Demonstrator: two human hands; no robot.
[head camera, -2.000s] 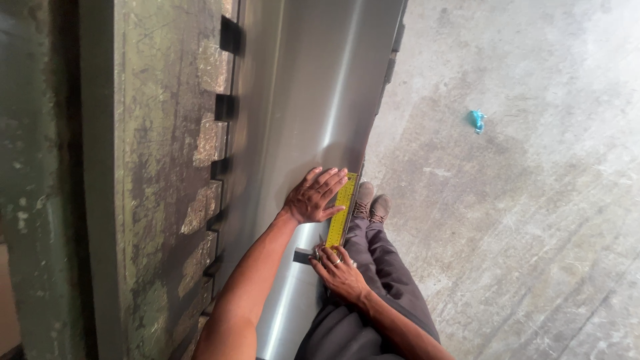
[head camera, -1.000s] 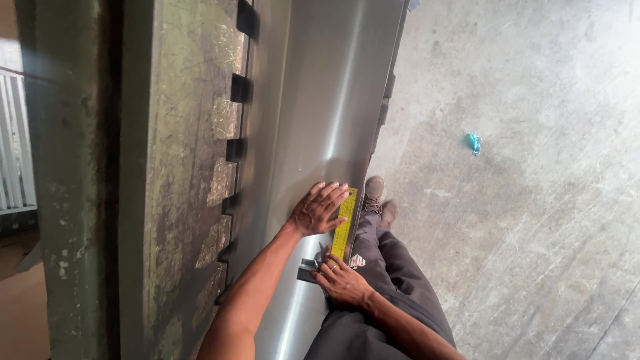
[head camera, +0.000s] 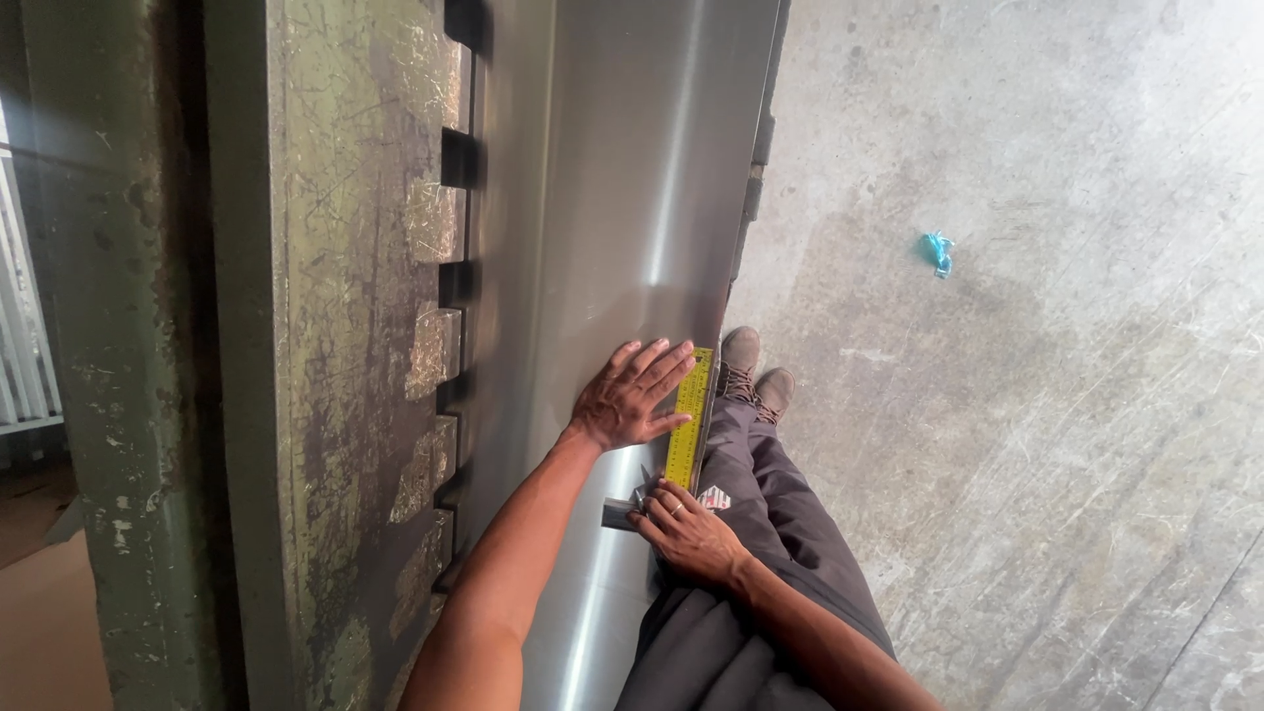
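Note:
My left hand (head camera: 630, 400) lies palm down on a wide grey metal sheet (head camera: 622, 178), fingers spread, with fingertips and thumb on a yellow ruler (head camera: 688, 420) with graduations. The ruler runs along the sheet's right edge. At its lower end, my right hand (head camera: 686, 530), with a ring on one finger, has its fingers closed around a small metal tool (head camera: 642, 491) with a thin pointed end; the fingers hide most of it. A short dark metal piece (head camera: 618, 513) lies flat beside those fingers, at an angle to the ruler. Whether it joins the ruler is hidden.
A worn green machine frame (head camera: 346, 296) with a row of notches borders the sheet on the left. My boots (head camera: 741, 360) and trousers are close against the sheet's right edge. On the concrete floor (head camera: 1037, 395) lies a crumpled blue scrap (head camera: 936, 254).

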